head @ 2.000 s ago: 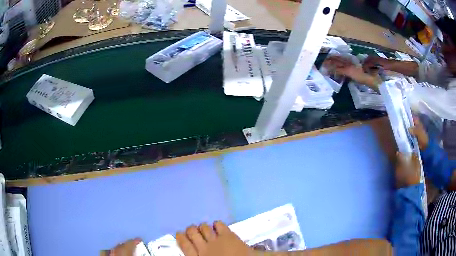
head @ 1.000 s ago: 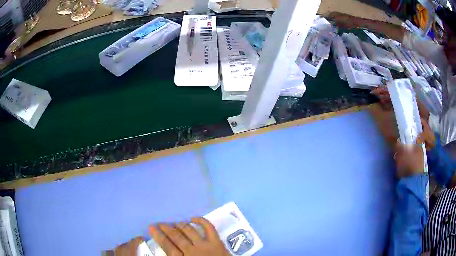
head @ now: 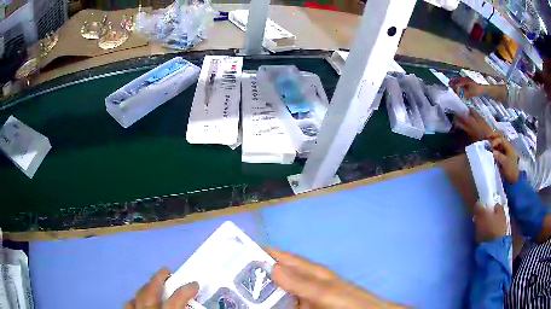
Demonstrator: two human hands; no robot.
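A white blister tray (head: 211, 259) with rounded compartments is tilted over the blue-violet mat at the bottom of the head view. A small dark and pale item lies in one compartment. My left hand (head: 162, 294) grips the tray's left edge, fingers on its near side. My right hand (head: 314, 282) holds the tray's right edge. The tray's near end is cut off by the picture's lower rim.
A green conveyor (head: 145, 163) beyond the mat carries white cartons (head: 214, 102) and milky trays (head: 151, 90). A white post (head: 356, 90) stands at its near edge. At right, a person in blue sleeves (head: 490, 265) holds a tray.
The tray has turned and lifted, showing more of its compartments. My right hand has moved from its top to its right edge. Cartons and trays on the conveyor have shifted left.
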